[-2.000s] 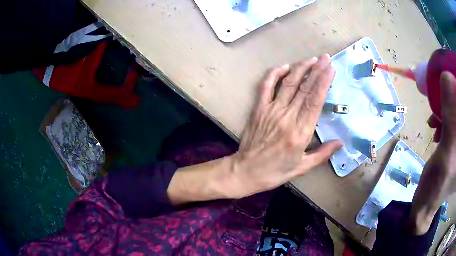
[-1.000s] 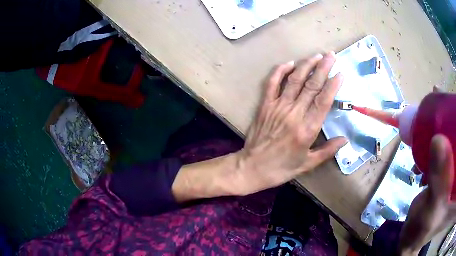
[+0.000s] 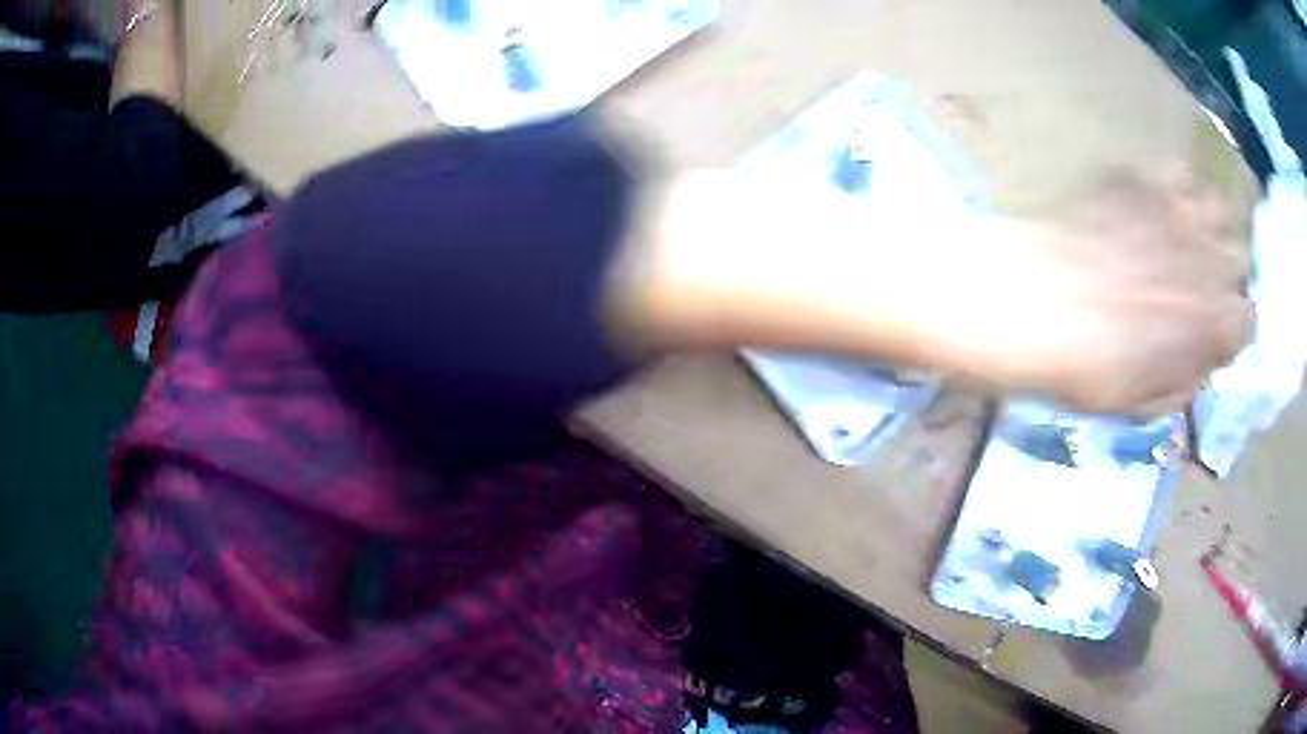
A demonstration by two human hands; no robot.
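My left hand point(image 3: 1147, 308) is blurred, reached across to the right. Its forearm covers part of a white four-post plate point(image 3: 817, 406). Another four-post plate point(image 3: 1068, 495) lies below the hand, with blue-grey posts standing up. A white object point(image 3: 1269, 323), a plate or cloth, is at the right edge beside my fingers; whether I grip it is unclear. A thin red nozzle point(image 3: 1250, 609) shows at the lower right, with its bottle cut off or hidden. My right hand is not visible.
A further white plate point(image 3: 495, 93) lies at the top left of the tan worktable point(image 3: 667, 430). The table's near edge runs diagonally above my lap. Another person's dark sleeve and forearm point(image 3: 148, 58) show at the upper left. Green floor lies beyond the table.
My left hand has left the middle plate and swung right over it. The red nozzle has moved away from the posts to the lower right, and my right hand has gone out of view.
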